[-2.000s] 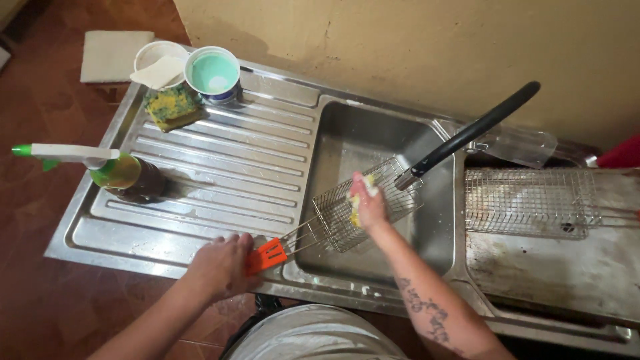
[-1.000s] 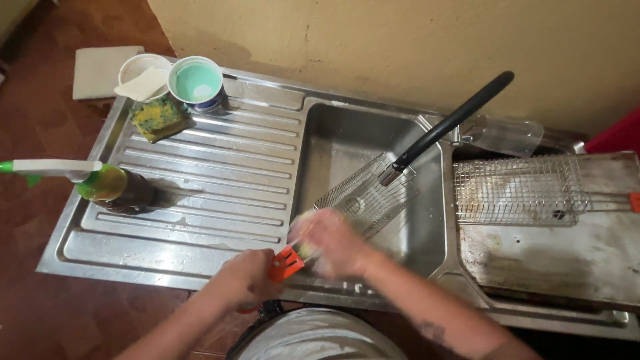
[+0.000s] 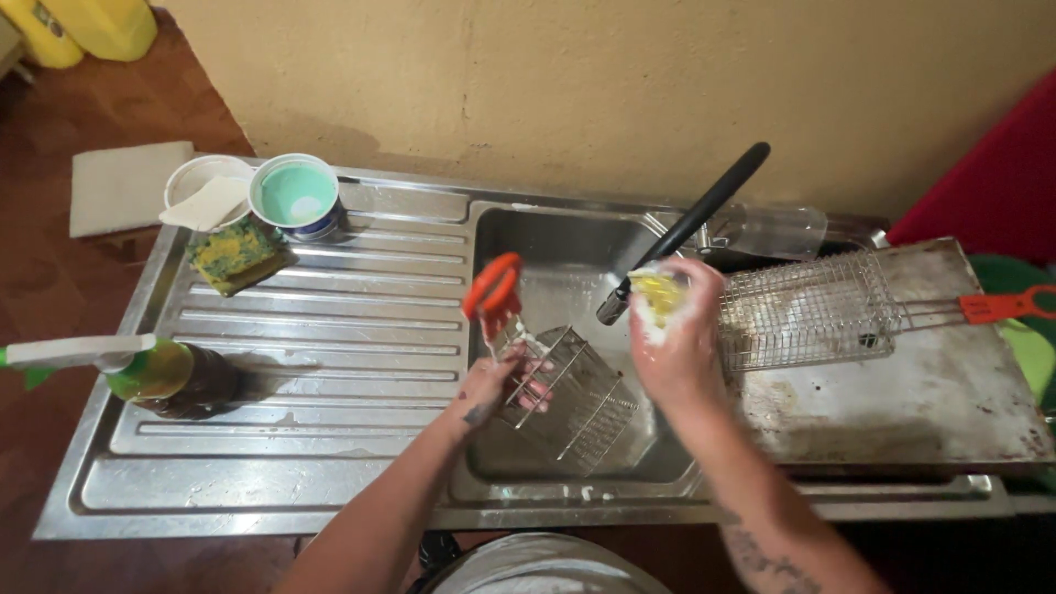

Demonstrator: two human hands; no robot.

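My left hand (image 3: 516,379) grips a wire fry basket (image 3: 582,404) near the base of its orange handle (image 3: 493,297), and holds it tilted over the steel sink basin (image 3: 553,285). My right hand (image 3: 678,338), wet with suds, is closed on a soapy yellow sponge (image 3: 657,299), apart from the basket and just beside the tip of the black faucet spout (image 3: 701,216). A second wire basket (image 3: 804,309) with an orange handle (image 3: 994,308) lies on a stained metal tray (image 3: 866,412) to the right of the basin.
On the ribbed drainboard (image 3: 330,330) stand a tub of green paste (image 3: 294,195), a white tub (image 3: 206,177), a worn green-yellow sponge (image 3: 235,257) and a spray bottle (image 3: 169,375). A clear plastic container (image 3: 771,231) lies behind the faucet, against the wall.
My left hand has turned the basket, so its handle now points up and away from me. My right hand has come off the basket with the sponge and moved to the right.
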